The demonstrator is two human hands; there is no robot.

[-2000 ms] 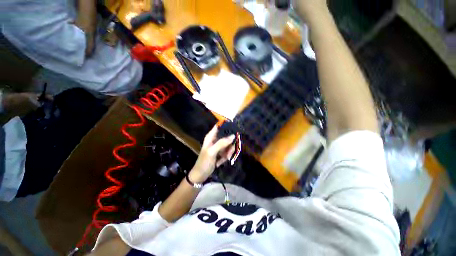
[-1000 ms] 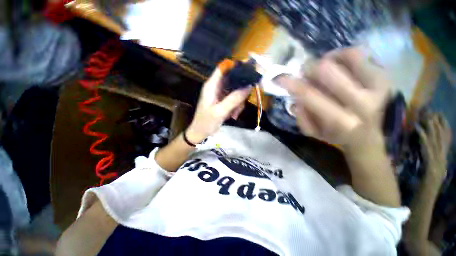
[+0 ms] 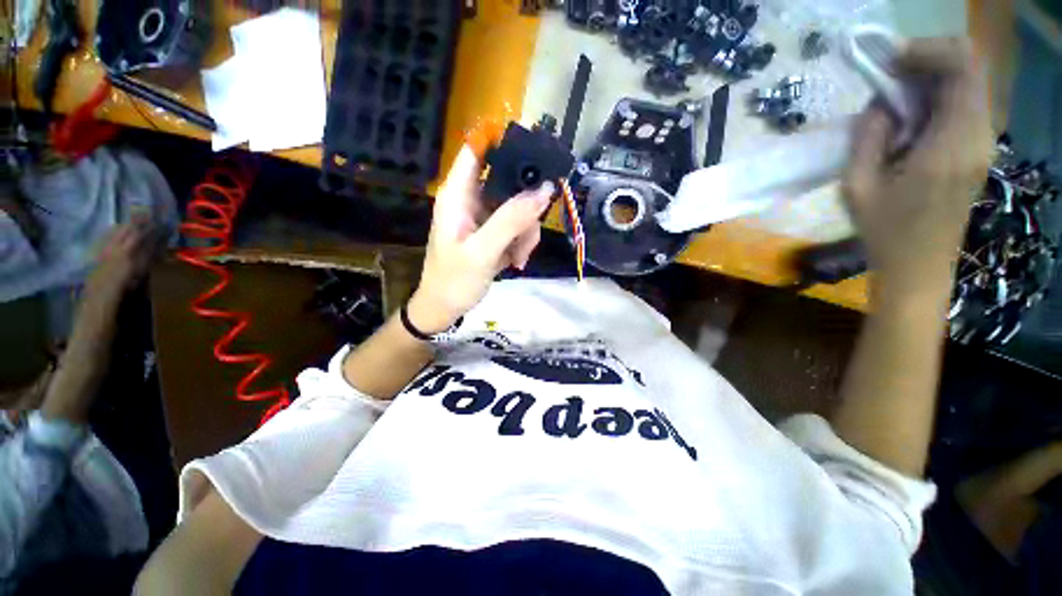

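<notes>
My left hand (image 3: 472, 239) holds a small black lens module (image 3: 524, 163) with its lens facing up. Thin coloured wires (image 3: 575, 233) hang from it, and a bright orange piece (image 3: 490, 137) shows at my fingertips. A black camera housing (image 3: 629, 207) lies on the mat just right of the module, its round end with a metal ring towards me and flat black bars at its sides. My right hand (image 3: 920, 157), slightly blurred, holds a whitish plastic bag or film (image 3: 763, 177). The film stretches left over the housing's edge.
Behind the housing lie loose lens modules (image 3: 687, 41). Left are a black parts tray (image 3: 387, 93), white paper (image 3: 270, 82) and another black unit (image 3: 146, 29). A red coiled cord (image 3: 213, 274) hangs below. Tangled wired parts (image 3: 1007, 250) lie right. Another person's arm (image 3: 99, 291) shows left.
My left hand stays on the module, whose lens now shows clearly. My right hand has moved up and right with the whitish film, and the housing has come into clear view.
</notes>
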